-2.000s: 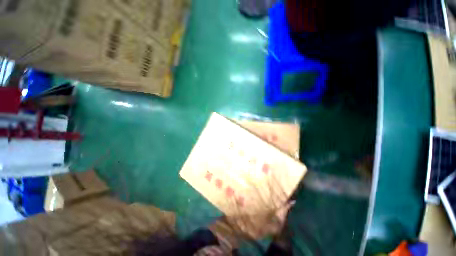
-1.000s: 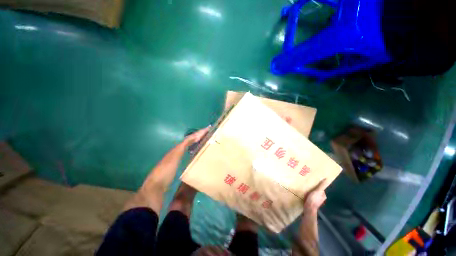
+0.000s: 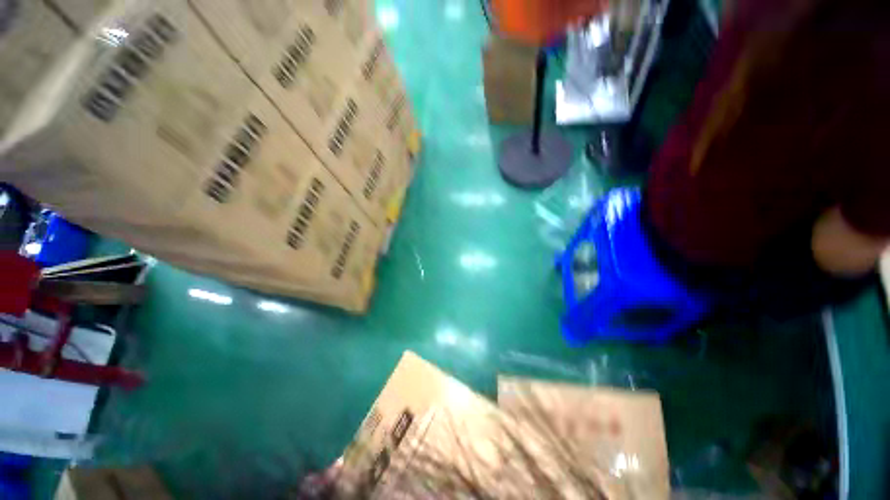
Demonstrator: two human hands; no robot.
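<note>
A brown carton (image 3: 429, 430) with dark printing on its side shows at the bottom middle, blurred and cut off by the lower edge. A second brown carton (image 3: 587, 430) with faint reddish marks sits on the green floor just right of it. Blurred hair-like strands cover the lower part of both cartons. Neither of my hands can be made out; the area where they were is below the frame or behind the blur.
Large stacked cartons (image 3: 244, 146) with black printing stand at upper left. A person in a dark red top (image 3: 771, 146) sits on a blue plastic stool (image 3: 625, 283) at right. A round black stand base (image 3: 535, 161) is at the upper middle. Red metal equipment (image 3: 68, 361) is at the left edge.
The view has tilted up, so the cartons sit lower and the stacked cartons and person show more. Both hands, seen on the carton one second ago, are no longer visible.
</note>
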